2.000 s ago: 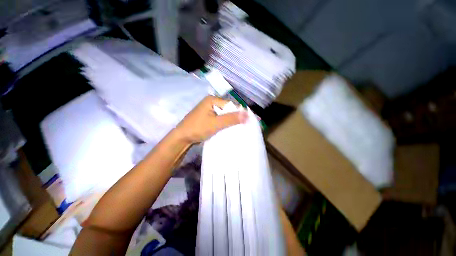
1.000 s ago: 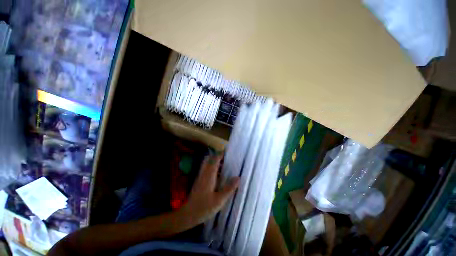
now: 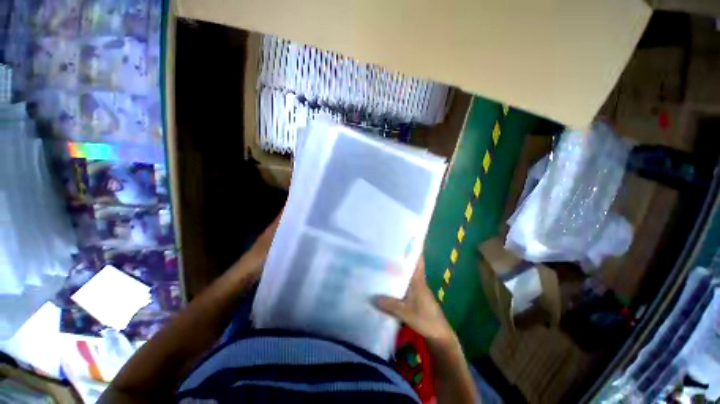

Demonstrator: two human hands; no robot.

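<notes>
A stack of sleeved calculators [image 3: 359,237] is held in front of my body. The top one shows a dark panel, a blurred key area and a white slip under its translucent sleeve. My right hand [image 3: 422,312] grips its lower right side, thumb on top. My left hand [image 3: 272,245] is at the stack's left side, its fingers mostly hidden behind it. Beyond the stack, an open carton [image 3: 252,102] holds two rows of white units [image 3: 347,79] standing on edge.
A cardboard flap [image 3: 410,39] spans the top. The poster-covered bench [image 3: 118,189] is at left, with white slips [image 3: 112,297] and a pile of translucent sleeves [image 3: 28,205]. Green floor with yellow-black tape [image 3: 470,205] lies right, then crumpled clear plastic [image 3: 572,197] and a small open carton [image 3: 525,339].
The stack, earlier upright with its edges showing, is now tilted so the top calculator's face shows. My right hand has come into view on its right side. My left hand is now mostly behind it.
</notes>
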